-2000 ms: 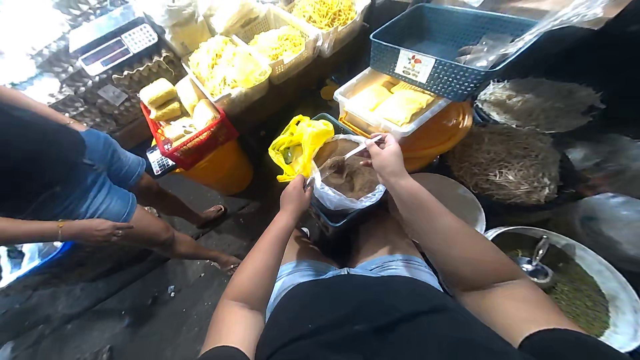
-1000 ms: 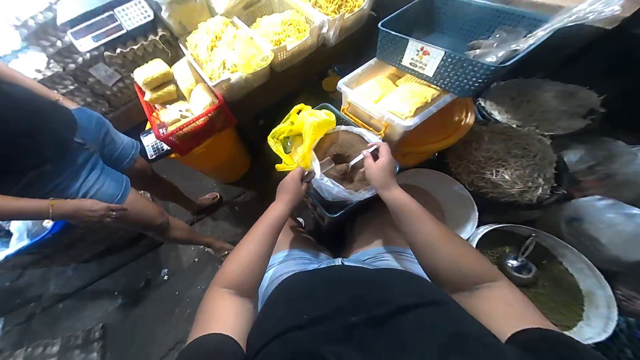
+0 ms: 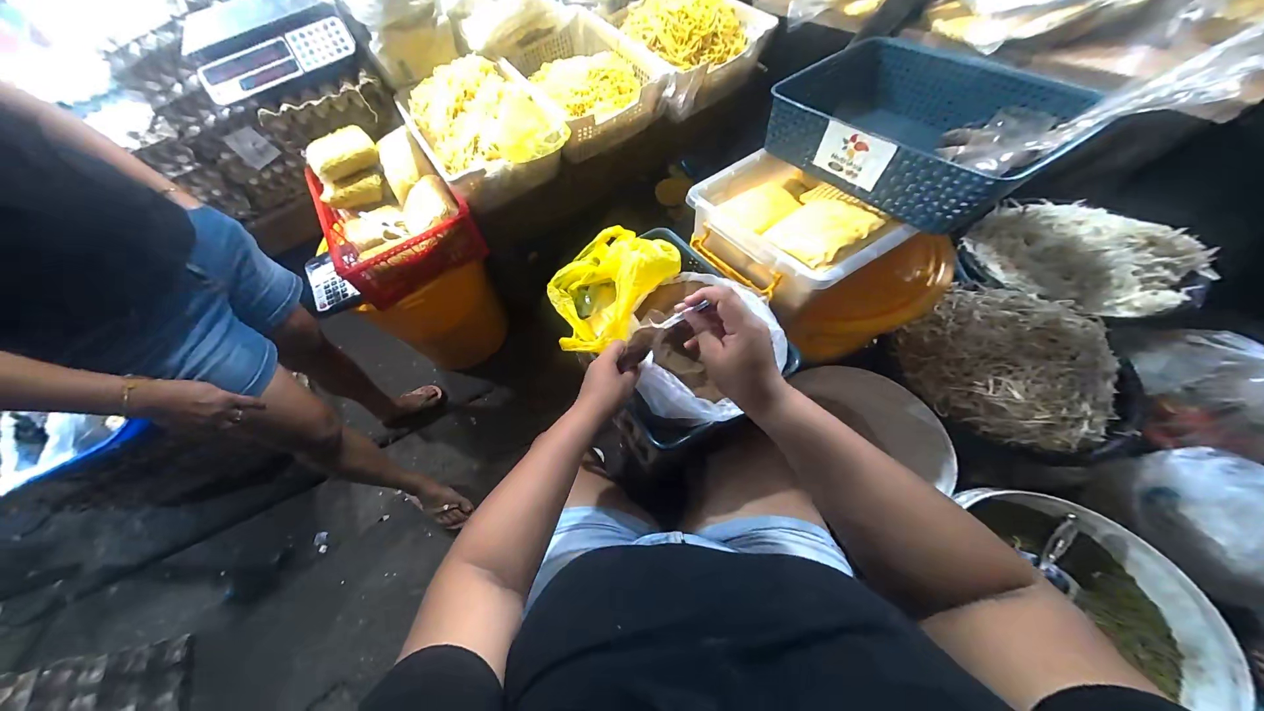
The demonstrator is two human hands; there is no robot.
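Note:
Between my knees stands a dark plastic basket with a white plastic bag lining it and brown contents inside. A yellow plastic bag lies over the basket's left side. My left hand pinches a small brownish piece at the bag's near left; its exact kind is unclear. My right hand is over the white bag, with a thin whitish strip between its fingertips. The strip reaches toward my left fingers.
A person stands at the left. Ahead are a red basket, yellow noodles and a blue basket. At the right are bean sprouts and a large metal basin with a ladle.
My hands have come closer together over the bag. My left hand now shows a brownish piece at its fingertips. The view has shifted slightly.

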